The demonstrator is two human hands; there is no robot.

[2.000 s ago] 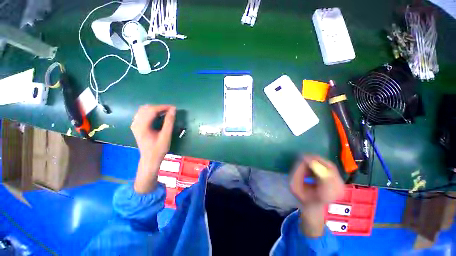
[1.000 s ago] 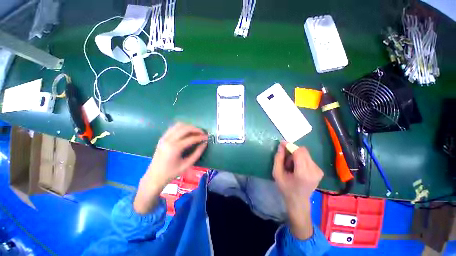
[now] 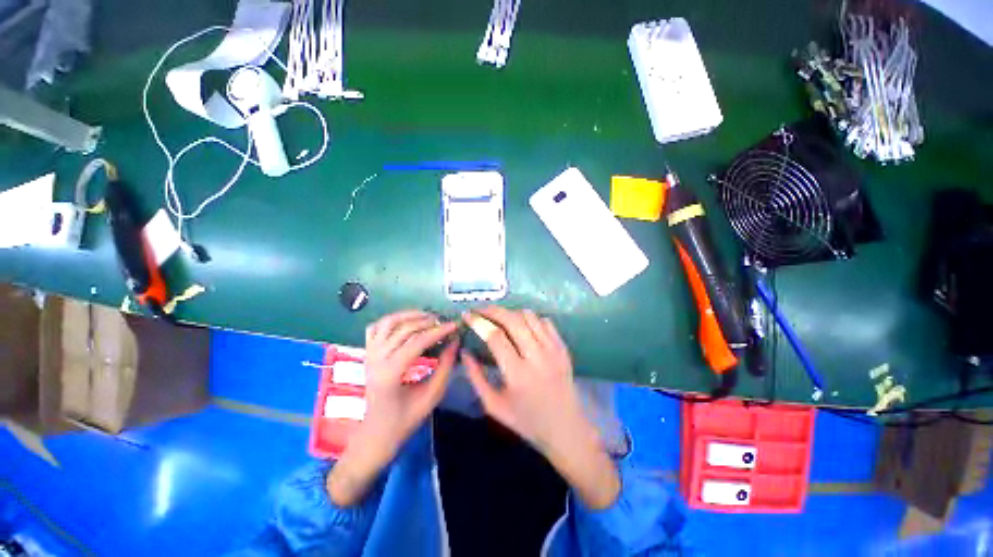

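My left hand and my right hand meet at the bench's front edge, fingertips nearly touching just below the white housing frame. Thumbs and forefingers are pinched close together; whatever is between them is too small to make out. A yellow band is on a right-hand finger. The white back cover lies tilted right of the frame. A black disc lies left of the frame. A pale thin wire lies beyond it, beside a blue strip.
Right: orange-yellow square, black-and-orange tool, round-grilled fan, blue stick. Back: white unit, cable bunches. Left: corded white device, another black-and-orange tool. Red trays are below the bench edge.
My right hand has moved left to meet my left hand at the bench edge. The black disc now shows on the mat. The pale wire appeared after the oldest frame. The whole view has shifted.
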